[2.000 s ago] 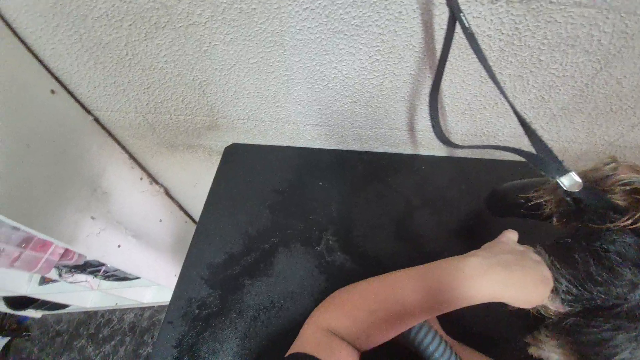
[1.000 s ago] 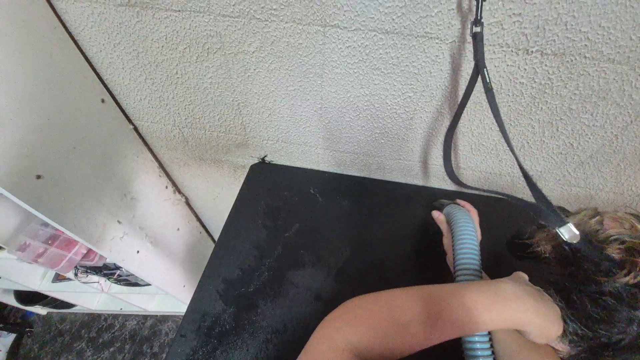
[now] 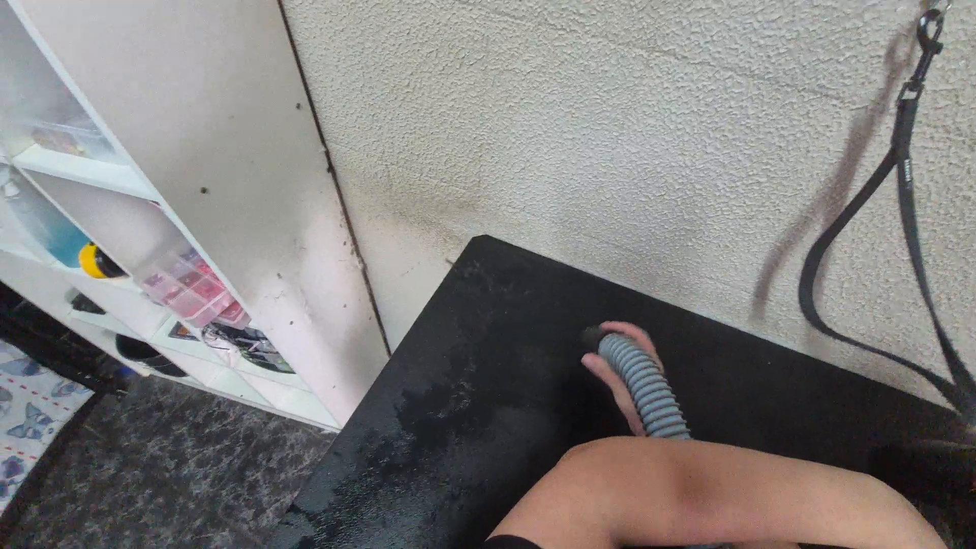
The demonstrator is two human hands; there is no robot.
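My right hand (image 3: 619, 383) is closed around the end of a grey ribbed hose (image 3: 650, 390), low over a black tabletop (image 3: 526, 335) with wet-looking patches. A dark end piece shows at the hose's tip. My left forearm (image 3: 709, 488) crosses over the hose from the bottom towards the right edge; the left hand itself is out of the frame. A black strap loop (image 3: 820, 263) hangs from a clip (image 3: 927, 46) at the upper right and runs down past the table's back edge. A dark shape at the lower right edge is too dim to make out.
A rough textured wall (image 3: 579, 137) stands behind the table. On the left, white shelving (image 3: 84, 171) holds a pink compartment box (image 3: 191, 293), a blue bottle with a yellow collar (image 3: 90, 259) and other items. Dark patterned flooring (image 3: 191, 457) and a fish-print cloth (image 3: 34, 427) lie below.
The view has swung left, showing more shelving; the animal's fur and my left hand, visible earlier at the right, have left the frame. The hose end was hidden two seconds ago and appeared one second ago.
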